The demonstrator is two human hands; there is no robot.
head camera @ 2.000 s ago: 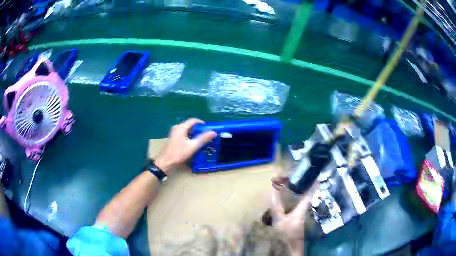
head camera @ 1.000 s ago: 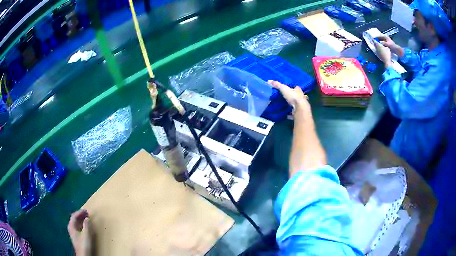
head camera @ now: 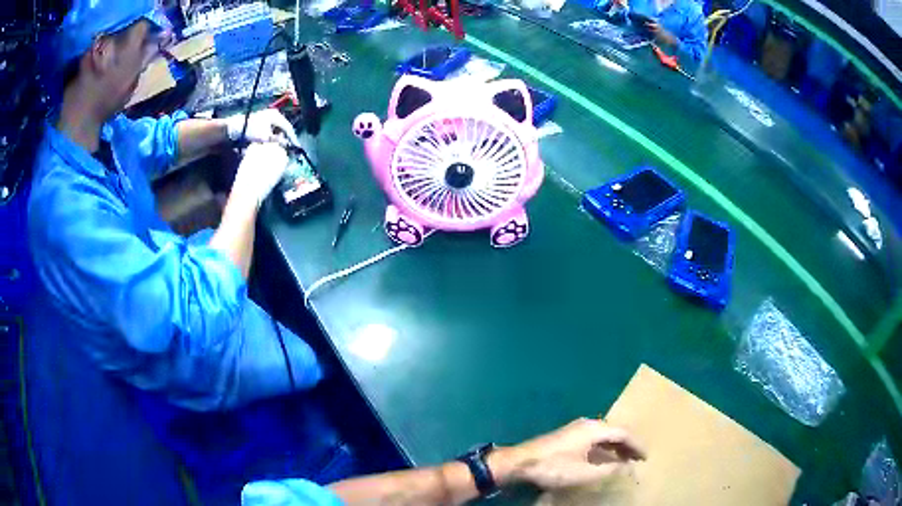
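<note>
My left hand (head camera: 584, 457), with a dark watch on the wrist, rests over the near left part of the cardboard mat (head camera: 707, 440). Its fingers are slightly curled and nothing shows in it. My right hand is out of the picture. Two blue plastic housings lie beyond the mat: one (head camera: 641, 199) flat with its dark window up, the other (head camera: 704, 255) to its right and nearer. A clear plastic bag (head camera: 788, 362) lies beyond the mat on the right.
A pink cat-eared fan (head camera: 460, 173) stands on the green bench (head camera: 495, 336), its white cable running to the left edge. A person in blue (head camera: 129, 257) sits at left, both hands on a dark device (head camera: 302, 188). Another person (head camera: 677, 25) shows at the top.
The view has swung left to the fan and neighbour. The screwdriver, feeders and my right hand, which was reaching to the blue pile, are out of view. Two housings now lie along the belt.
</note>
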